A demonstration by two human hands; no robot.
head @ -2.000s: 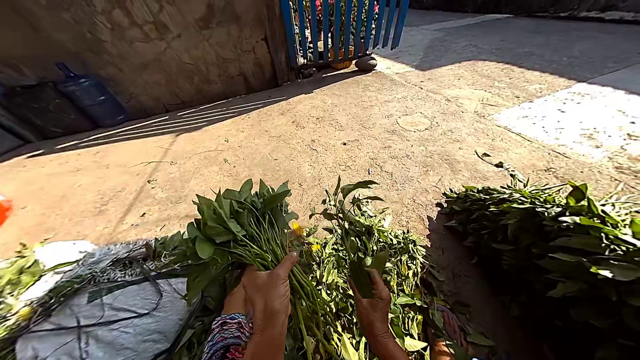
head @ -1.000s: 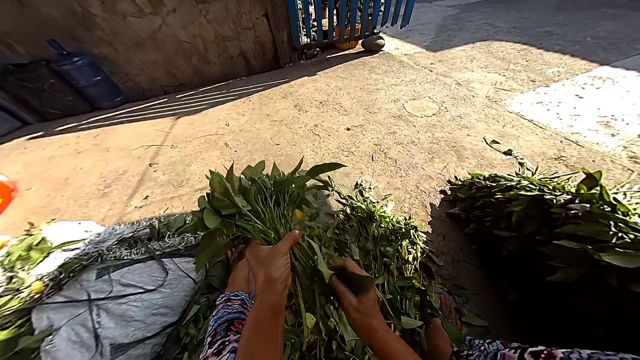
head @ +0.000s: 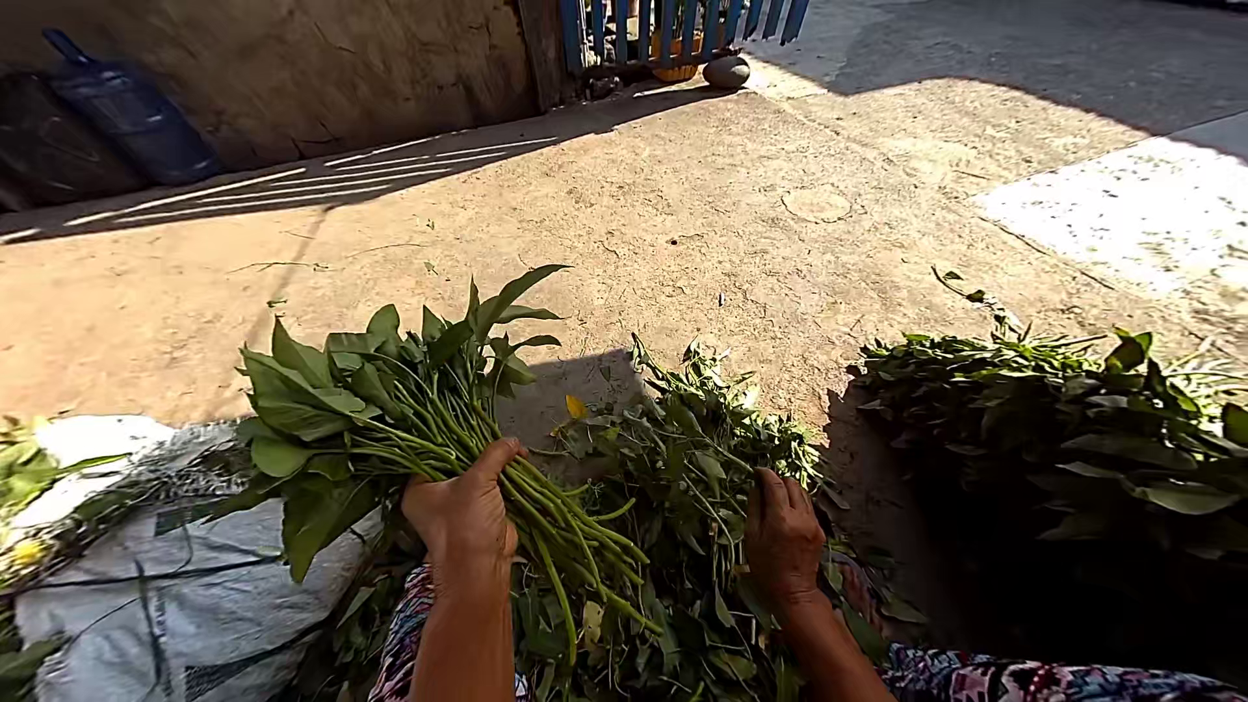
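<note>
My left hand (head: 466, 512) is closed around a thick bunch of leafy green stems (head: 419, 419). Its broad leaves fan out to the upper left, and the bare stem ends point down to the right. To the right, my right hand (head: 783, 531) is at a heap of loose leafy greens (head: 682, 487), its fingers curled at a thin stem; whether they grip it is not plain. The heap lies on the ground between my legs, which wear patterned cloth. A yellow leaf (head: 575, 407) shows at the heap's upper left edge.
A large pile of greens (head: 1053, 429) lies at the right. White woven sacking (head: 195, 604) with dark cords is at the lower left, greens beside it. Farther off stand a blue water jug (head: 136, 122) by the wall, a blue slatted gate (head: 673, 29) and a round stone (head: 726, 72).
My right hand has moved away from the bunch, to the right over the heap. The bunch in my left hand now leans more to the left, its stem ends in view.
</note>
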